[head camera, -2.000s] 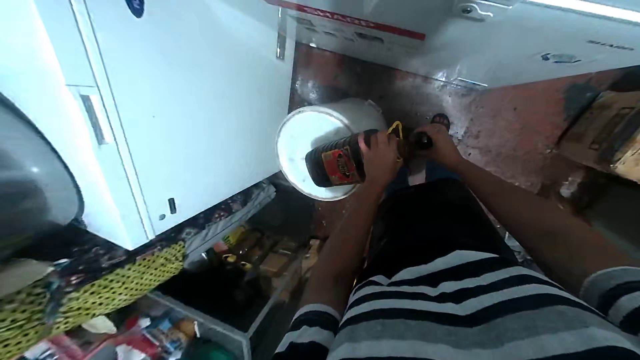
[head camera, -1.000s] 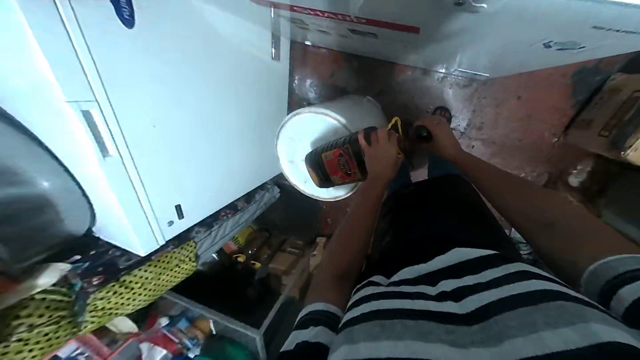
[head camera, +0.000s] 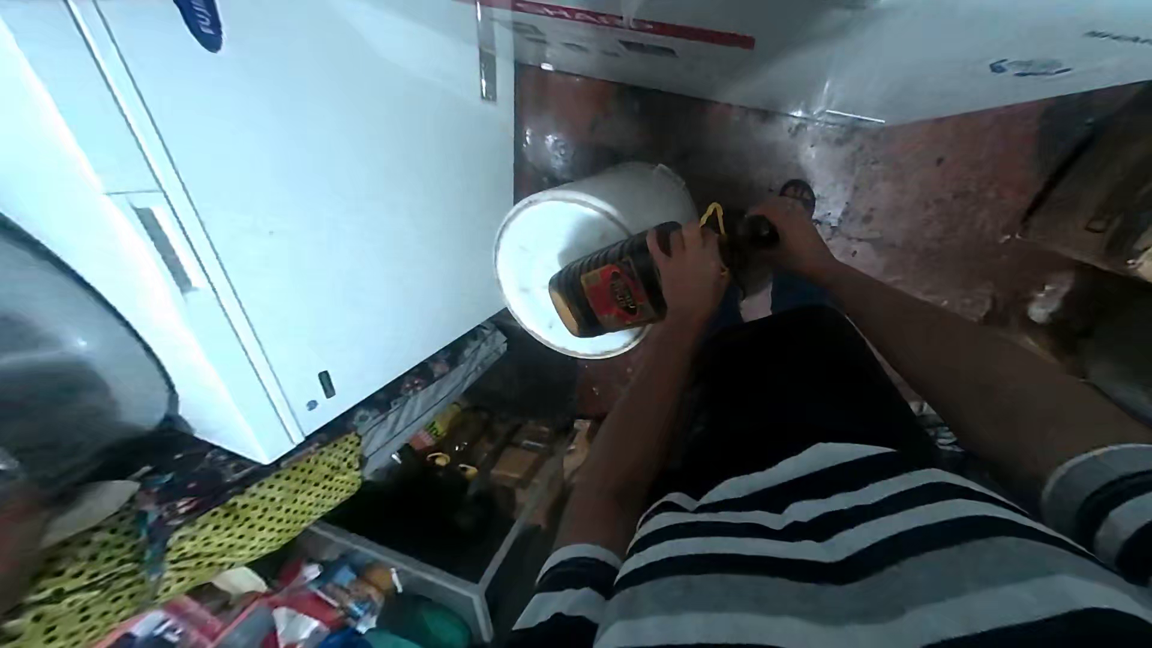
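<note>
A large dark plastic bottle (head camera: pixel 601 290) with a red label and a yellow handle lies tilted in my grip, its base over the white lid of a round bucket (head camera: pixel 553 247). Around the bottle's upper body closes my left hand (head camera: pixel 691 274). My right hand (head camera: pixel 792 236) is at a dark round object, which looks like the bottle's neck or a second bottle's end; I cannot tell which. The fingers of that hand are partly hidden.
White appliances stand at the left (head camera: pixel 360 180) and ahead (head camera: pixel 810 45). Lower left are a yellow perforated cloth (head camera: pixel 261 531) and a grey plastic crate (head camera: pixel 450 585) near bottles and packets. A cardboard box (head camera: pixel 1093 198) sits at the right on the reddish floor (head camera: pixel 954 180).
</note>
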